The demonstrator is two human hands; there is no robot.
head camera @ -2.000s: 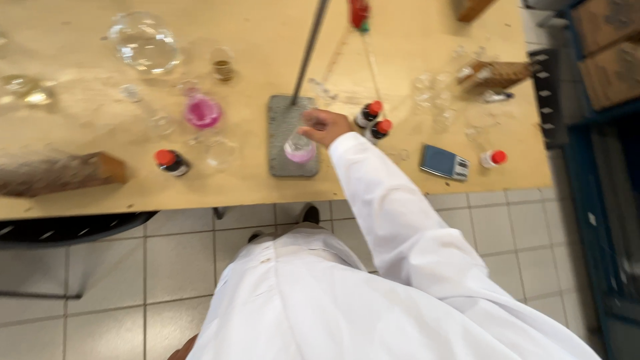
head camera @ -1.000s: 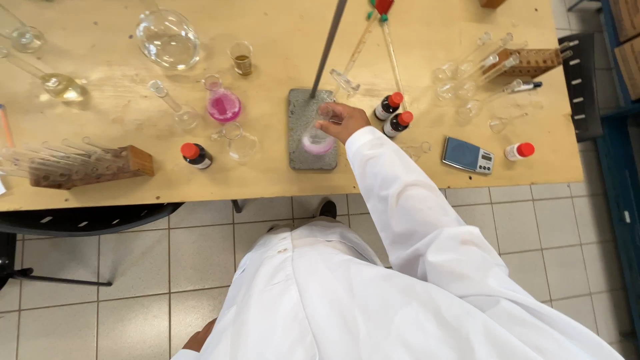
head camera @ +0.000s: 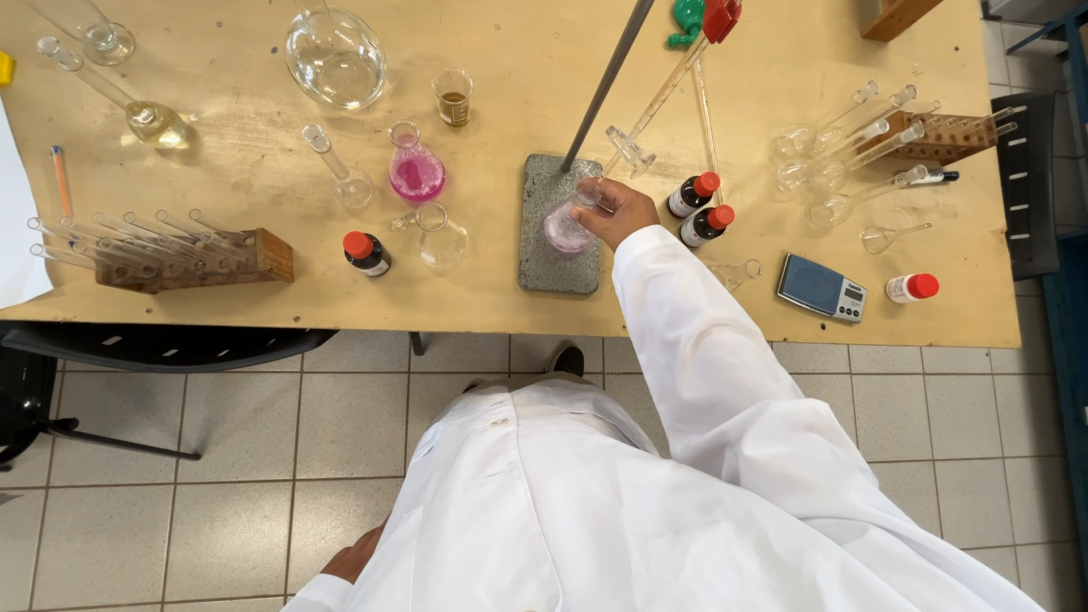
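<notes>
My right hand [head camera: 619, 211] grips the neck of an Erlenmeyer flask [head camera: 568, 231] holding pale pink, foamy liquid. The flask is over the grey base [head camera: 558, 276] of a stand, whose metal rod [head camera: 608, 85] slants up. A burette [head camera: 668, 89] with a glass stopcock [head camera: 631, 151] points toward the flask's mouth. My left hand [head camera: 355, 557] hangs low beside the white coat, partly hidden by it; its fingers are not clearly seen. An Erlenmeyer flask with bright pink liquid [head camera: 416, 177] and an empty-looking flask [head camera: 442, 242] stand left of the base.
Dark red-capped bottles [head camera: 707, 225] stand just right of the base, near a digital scale [head camera: 822, 287] and a white bottle [head camera: 912, 288]. Another dark bottle [head camera: 367, 253] and a wooden test-tube rack [head camera: 274, 255] are left. Volumetric flasks [head camera: 829, 210] lie at right. A large round flask [head camera: 336, 64] sits farther back.
My right hand stays on the flask's neck over the stand base throughout. The pink liquid's outline differs slightly between frames. The view has shifted somewhat.
</notes>
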